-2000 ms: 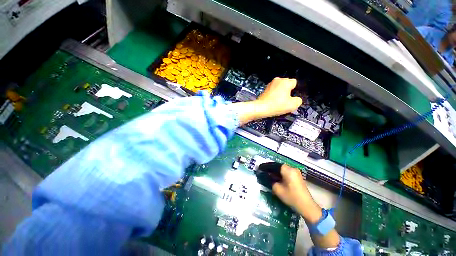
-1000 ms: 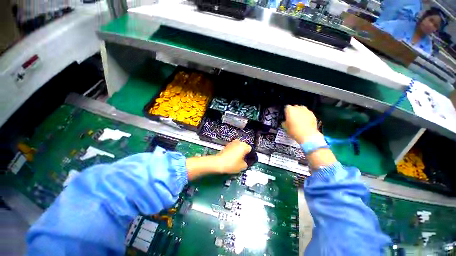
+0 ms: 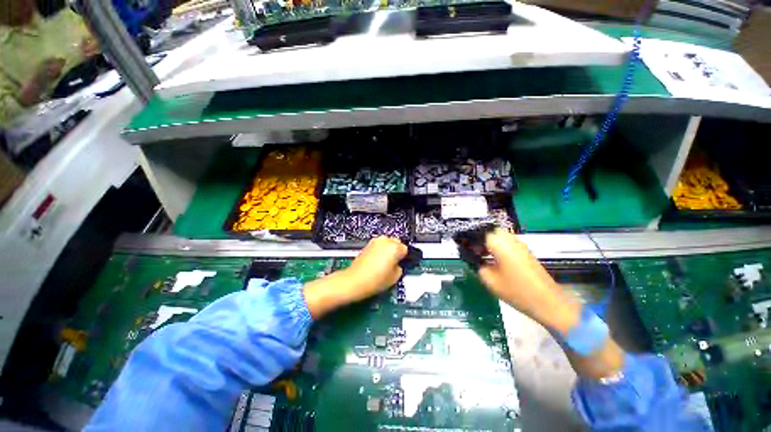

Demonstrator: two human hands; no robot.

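A large green circuit board (image 3: 347, 354) with white shapes and small parts lies in front of me. My left hand (image 3: 380, 263) is over its far edge, fingers curled, with black covering at the fingertips. My right hand (image 3: 505, 263) is near its far right corner, just in front of the bins, also with black fingertips. Whether either hand pinches a small part cannot be told. Behind the hands are a bin of small dark-and-silver parts (image 3: 365, 226), a second silvery bin (image 3: 486, 221), a bin of greenish-grey parts (image 3: 365, 181) and a bin of pale parts (image 3: 463, 175).
A bin of yellow-orange discs (image 3: 281, 194) stands left under the shelf (image 3: 397, 111); another (image 3: 703, 186) is at right. More boards lie left (image 3: 127, 312) and right (image 3: 706, 295). A blue coiled cord (image 3: 602, 135) hangs at right. A person (image 3: 38, 59) is at upper left.
My right hand has moved from above the board into the bins, then back out to the bins' front. My left hand has come from the bins to the board's far edge. The view has turned.
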